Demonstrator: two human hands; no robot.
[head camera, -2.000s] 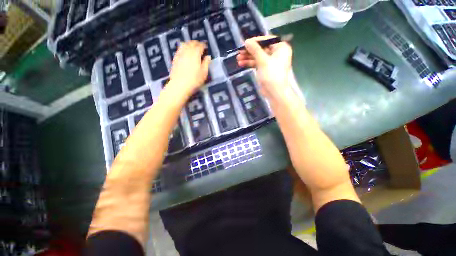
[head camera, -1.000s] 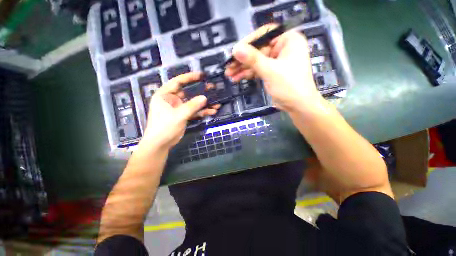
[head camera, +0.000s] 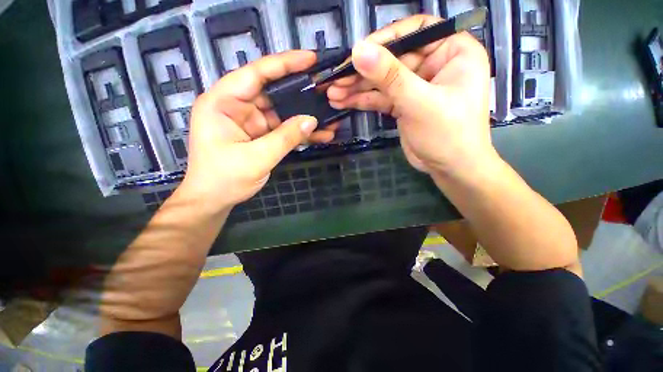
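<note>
My left hand (head camera: 236, 134) holds a flat black plastic housing (head camera: 302, 105) between thumb and fingers, above the front of the tray. My right hand (head camera: 436, 102) holds black tweezers (head camera: 414, 41), with their fine tip at the housing's upper face. Whether an adhesive piece is at the tip cannot be told. The whitish blister tray (head camera: 93, 149) lies behind and under the hands, with black housings in its pockets. The gridded die-cut sheet (head camera: 287, 196) lies dark and flat at the bench edge, below the tray.
The green bench top (head camera: 607, 109) runs to the right, with part of a black piece (head camera: 652, 69) at the far right edge. A cardboard box (head camera: 585, 218) stands below the bench at right. Grey floor with yellow lines shows beneath.
My left hand has come from the tray's pockets to the front and holds a housing. The tweezers' tip has come to it. The view has moved closer to the tray's front row.
</note>
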